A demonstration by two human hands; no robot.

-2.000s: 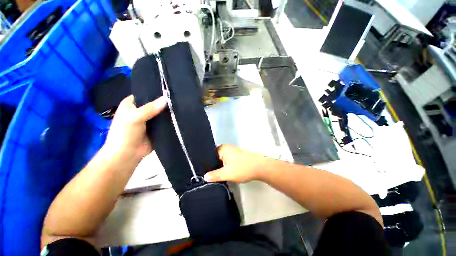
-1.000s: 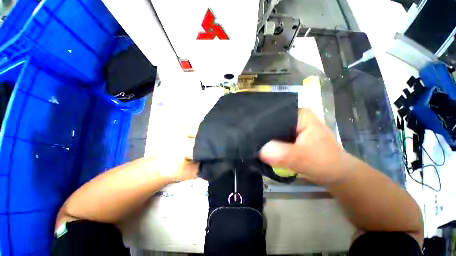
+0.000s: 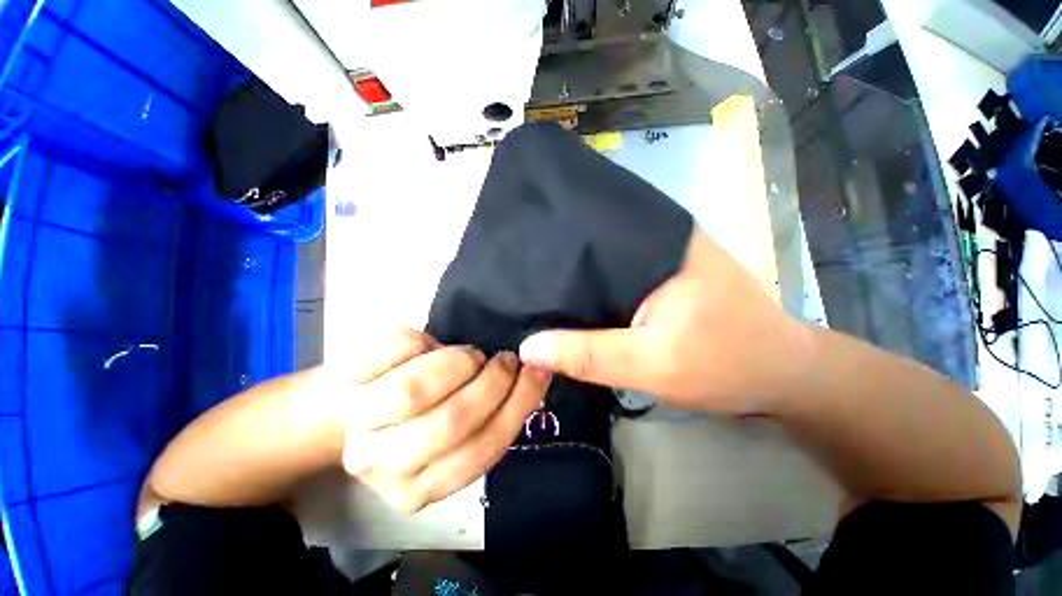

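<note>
A black fabric flap (image 3: 559,233) stands up in front of the sewing machine head (image 3: 448,70). My left hand (image 3: 431,413) pinches its lower edge with curled fingers. My right hand (image 3: 699,338) holds its right side, thumb near my left fingertips. What lies between the fingertips is hidden. Below, a small shiny ring (image 3: 542,423) shows at the near end of the black strap, just above the black pouch piece (image 3: 553,501), which lies at the table's near edge.
Blue crates (image 3: 151,291) stand at left, with black pieces (image 3: 268,146) beside the machine. Yellow tape (image 3: 745,186) edges the pale plate. A dark glossy plate (image 3: 885,233) lies at right, with a blue parts holder (image 3: 1036,175), dark tabs and thin cables beyond it.
The strap was first laid out flat at length, then its far part was folded up as a flap. My left hand has come out from beside the flap to its near edge, meeting my right thumb.
</note>
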